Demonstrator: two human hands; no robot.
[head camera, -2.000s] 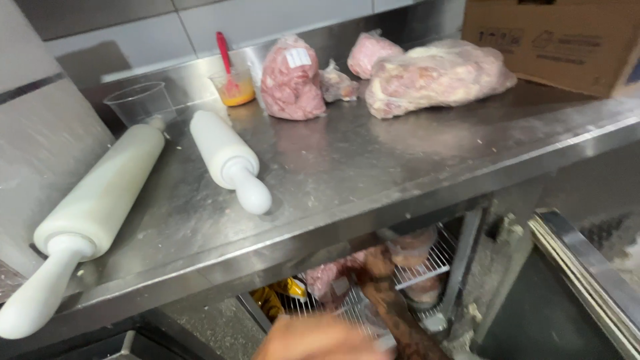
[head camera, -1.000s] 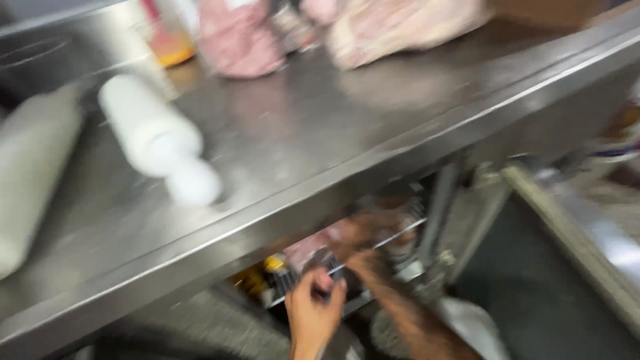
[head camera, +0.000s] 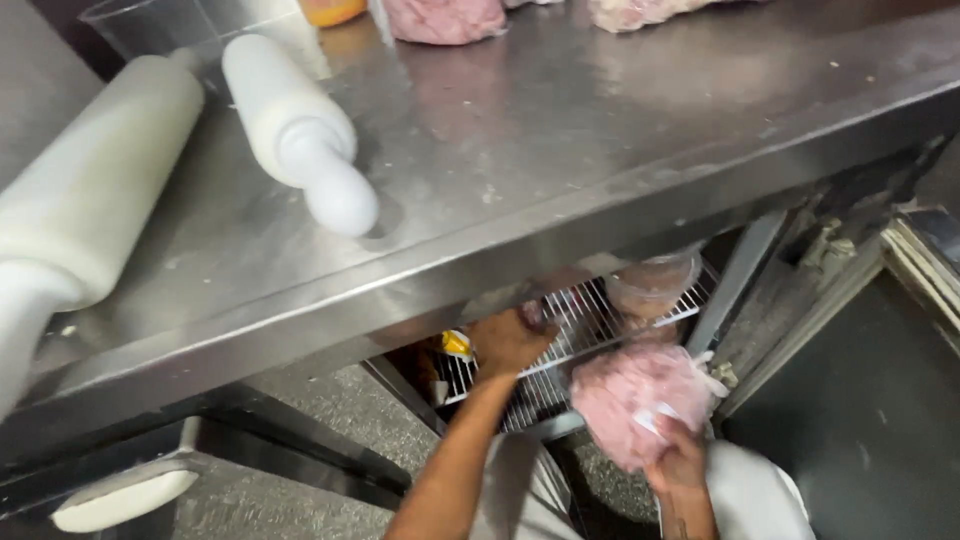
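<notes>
My right hand (head camera: 679, 454) grips a clear plastic bag of pink meat (head camera: 641, 397) from below, in front of the refrigerator's opening. A white label is on the bag, beside my fingers. My left hand (head camera: 510, 337) reaches over the wire shelf (head camera: 581, 319), against a small dark red item (head camera: 532, 315); whether it holds that item is unclear. Right of this hand, a clear round container (head camera: 652, 285) with pinkish contents stands on the shelf. A yellow package (head camera: 454, 343) lies left of my left hand. The counter's edge hides the back of the shelf.
Above is a steel counter (head camera: 465, 172) with a large rolling pin (head camera: 112, 172), a smaller one (head camera: 289, 112), a clear container (head camera: 161, 26), an orange-filled container (head camera: 334, 9) and bagged meat (head camera: 446, 19). Open refrigerator doors flank the opening, the right one (head camera: 862, 420) dark inside.
The bag of pink meat has come out from the shelf area in my right hand. My left hand has reached further in. The view has shifted down toward the refrigerator.
</notes>
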